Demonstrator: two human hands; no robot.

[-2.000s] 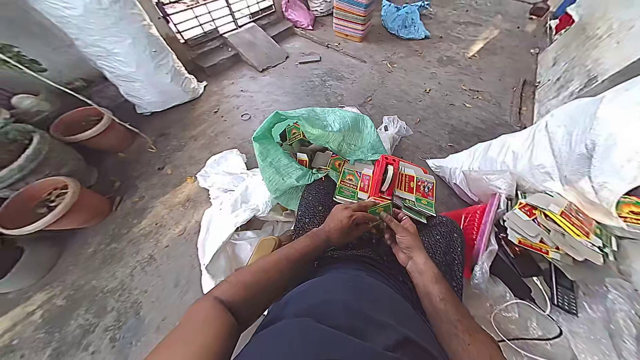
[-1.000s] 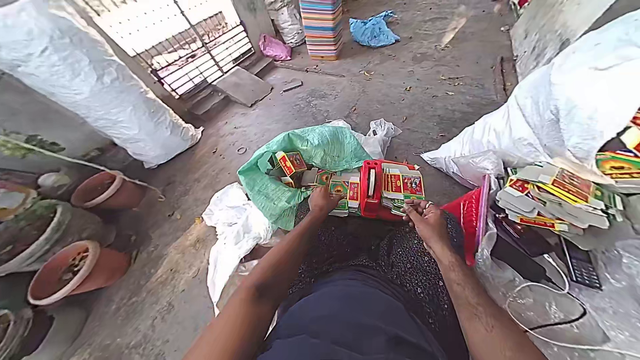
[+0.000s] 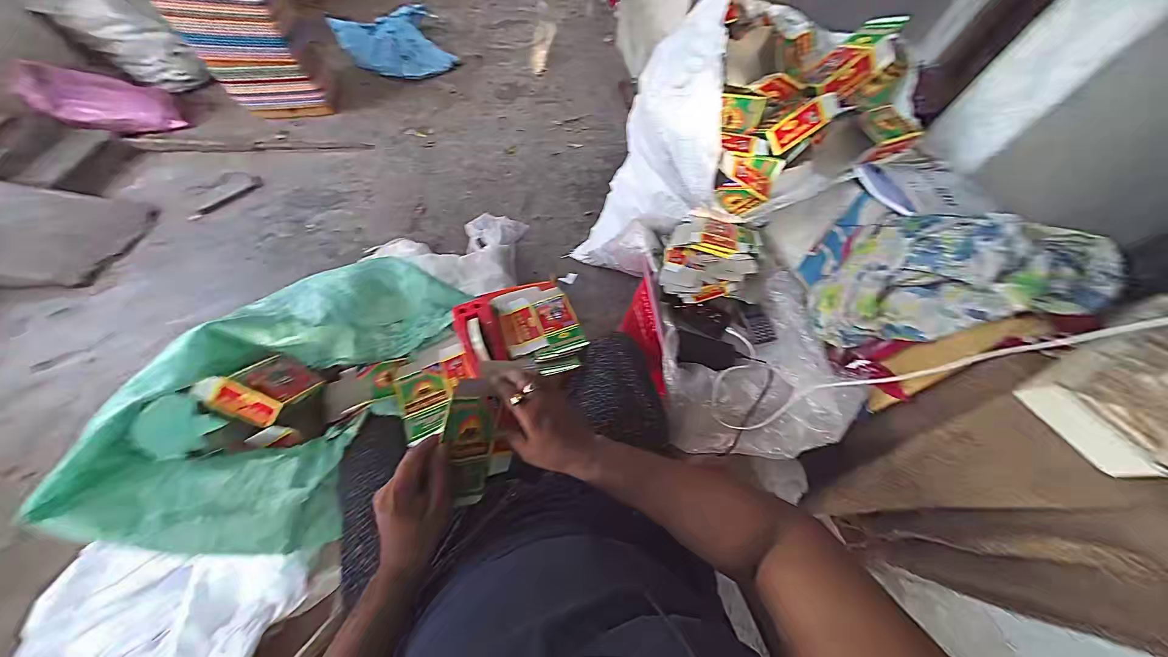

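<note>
On my lap a green and red printed carton [image 3: 470, 438] lies between my two hands. My left hand [image 3: 415, 502] has its fingers on the carton's lower left edge. My right hand [image 3: 543, 420], with a ring on it, is at the carton's upper right; its fingertips are partly hidden. Just beyond is a red plastic holder [image 3: 476, 333] with flat printed cartons [image 3: 543, 319] at its right and more cartons [image 3: 422, 397] at its left. An open green sack [image 3: 237, 502] at the left holds several folded-up cartons [image 3: 274, 383].
A white sack [image 3: 666, 155] full of cartons stands at the upper right, with a pile of flat cartons [image 3: 710, 260] below it. A white cable [image 3: 876, 379] crosses clear plastic [image 3: 803, 415] at the right. White cloth-like sacking [image 3: 164, 602] lies at the lower left.
The view has swung to the right. My hands were apart on either side of the red holder one second ago; now they are close together at a carton nearer my body.
</note>
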